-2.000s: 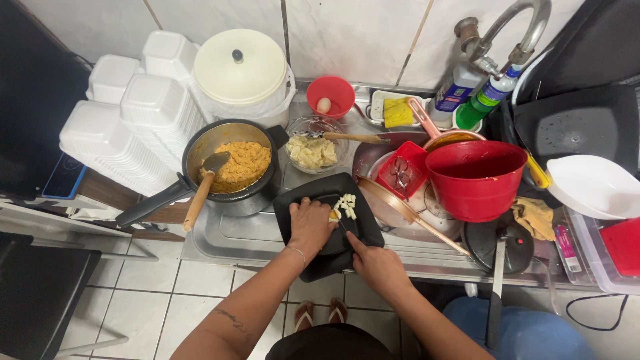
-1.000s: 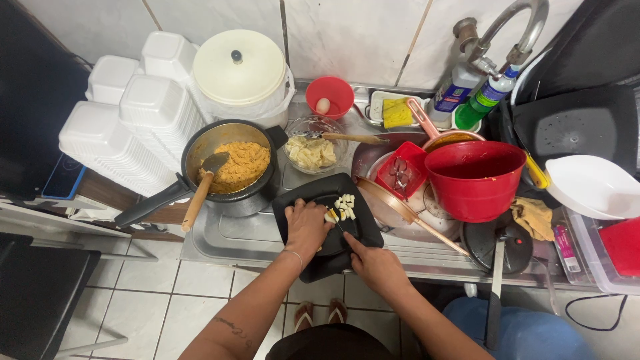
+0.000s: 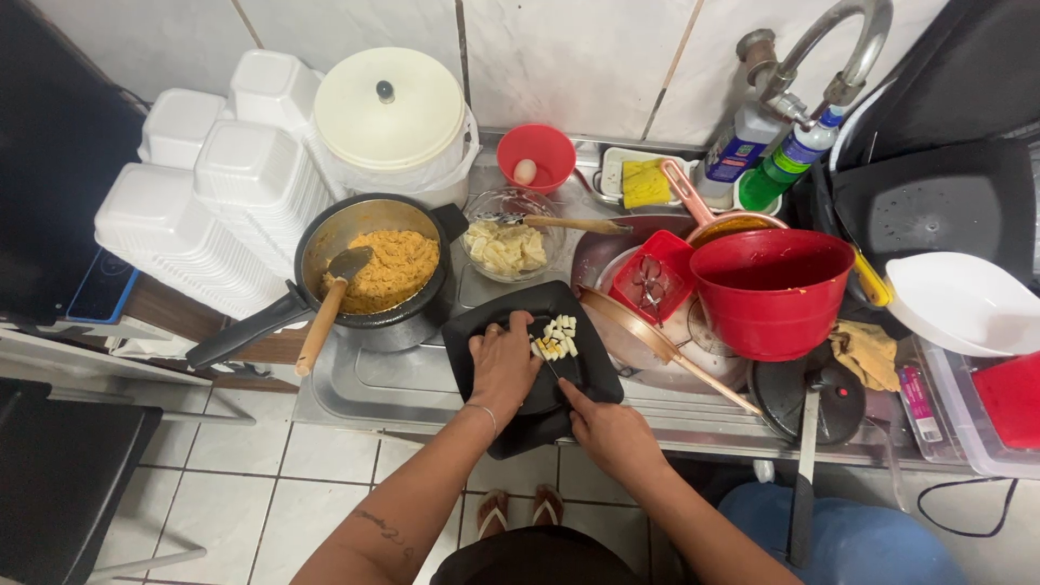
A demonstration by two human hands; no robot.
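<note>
My left hand point(image 3: 505, 363) lies over a black square plate point(image 3: 469, 327), its fingertips down beside small white and yellow diced pieces point(image 3: 559, 337) that look like boiled egg; whatever is under the fingers is hidden. My right hand point(image 3: 613, 431) grips a knife point(image 3: 552, 367), whose thin blade reaches over the plate to the pieces. Another dark plate or tray shows beneath. To the left stands a pot point(image 3: 370, 325) of orange shredded food point(image 3: 396, 272) with a wooden-handled spoon point(image 3: 323, 321). Behind the plate, a glass bowl point(image 3: 561, 237) holds pale chunks point(image 3: 505, 248).
White foam containers point(image 3: 162, 203) are stacked at left, beside a lidded white bin point(image 3: 390, 110). A red bowl point(image 3: 536, 146) holds an egg. The sink at right holds dishes under a large red bowl point(image 3: 772, 301); a faucet point(image 3: 861, 49) and bottles stand behind. A pan lid point(image 3: 772, 402) sits at the edge.
The cut pieces on the black plate have shifted and spread toward the knife, with more yellow showing among them. Both hands have stayed in nearly the same places.
</note>
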